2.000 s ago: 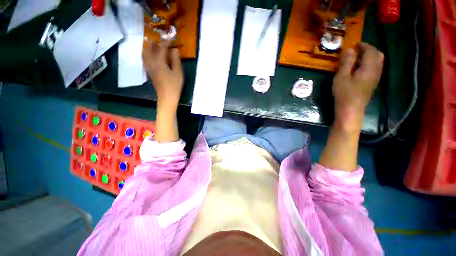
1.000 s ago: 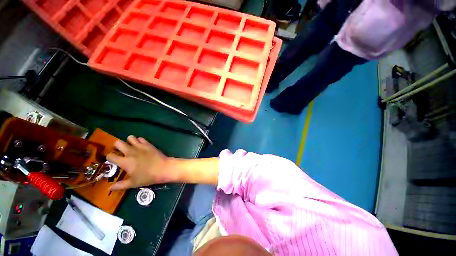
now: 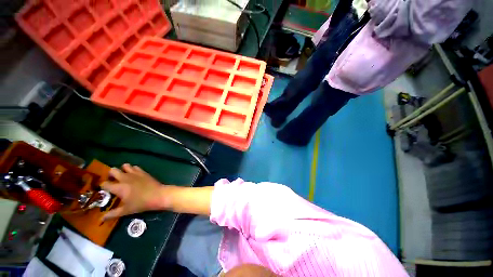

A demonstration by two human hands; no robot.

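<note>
My right hand (image 3: 134,190) is at the front of the test fixture (image 3: 89,219), thumb and fingers on either side of a silver-white round module (image 3: 101,199). Blur hides whether the fingertips grip it. The fixture has an orange-brown base and a red toggle clamp handle (image 3: 42,200). One loose silver-white module (image 3: 137,228) lies on the dark green mat beside the base. Another module (image 3: 115,267) lies near the white paper slip, at the bottom edge. My left hand is out of the picture.
Stacked red-orange trays (image 3: 181,86) with empty square pockets are beyond my right forearm, beside another leaning tray (image 3: 89,32). Grey cables (image 3: 162,134) cross the mat. A thin tool lies on the paper slip (image 3: 75,254). A metal box (image 3: 211,24) and another person (image 3: 373,59) are farther back.
The view has swung far right, bringing the pocketed trays and the other person into sight. My left hand has left the picture. My right hand stays at the fixture.
</note>
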